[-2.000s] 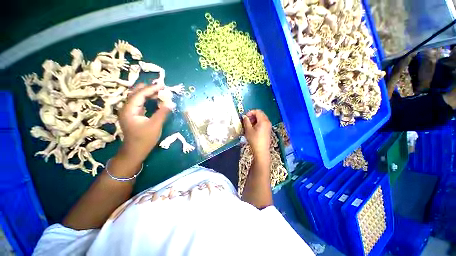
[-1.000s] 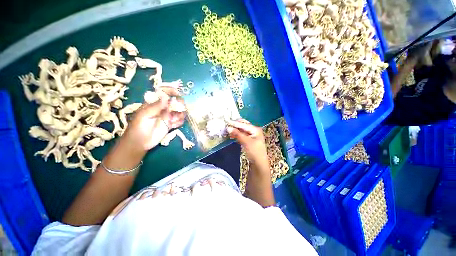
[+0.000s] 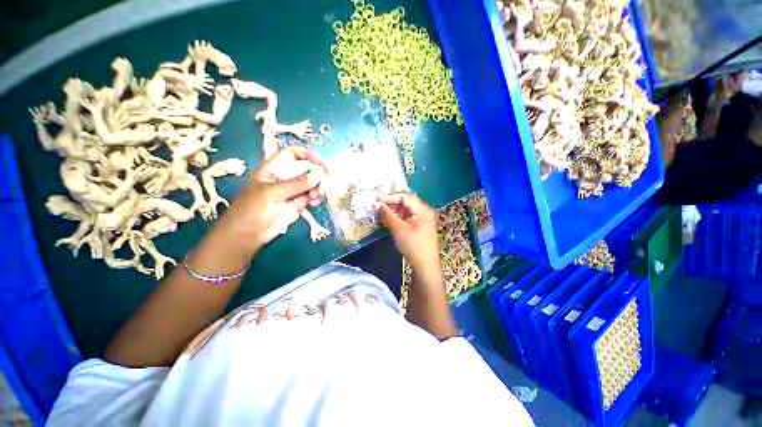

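Note:
A tan work pad (image 3: 349, 179) with a shiny cover lies at the bench edge, with a white wad (image 3: 364, 203) on it. My left hand (image 3: 280, 193) is beside the pad's left side, fingers closed on a small pale piece, probably a beige limb, mostly hidden by the fingers. My right hand (image 3: 407, 218) is over the pad's right part, fingertips at the white wad; whether they hold anything is unclear. A heap of beige limbs (image 3: 125, 167) lies left. Yellow rings (image 3: 397, 62) lie beyond the pad. A single limb (image 3: 315, 225) lies partly behind my left hand.
A large blue tote (image 3: 543, 208) of beige parts stands right of the rings. A lower bin (image 3: 455, 250) of beige parts is below the bench edge. Stacked blue trays (image 3: 576, 325) and a green crate (image 3: 660, 242) are lower right. A person in dark clothing (image 3: 710, 167) is far right.
My right hand has moved left from the ring trail to the wad on the pad. My left hand has drawn in toward the pad with its pale piece. The view has shifted slightly.

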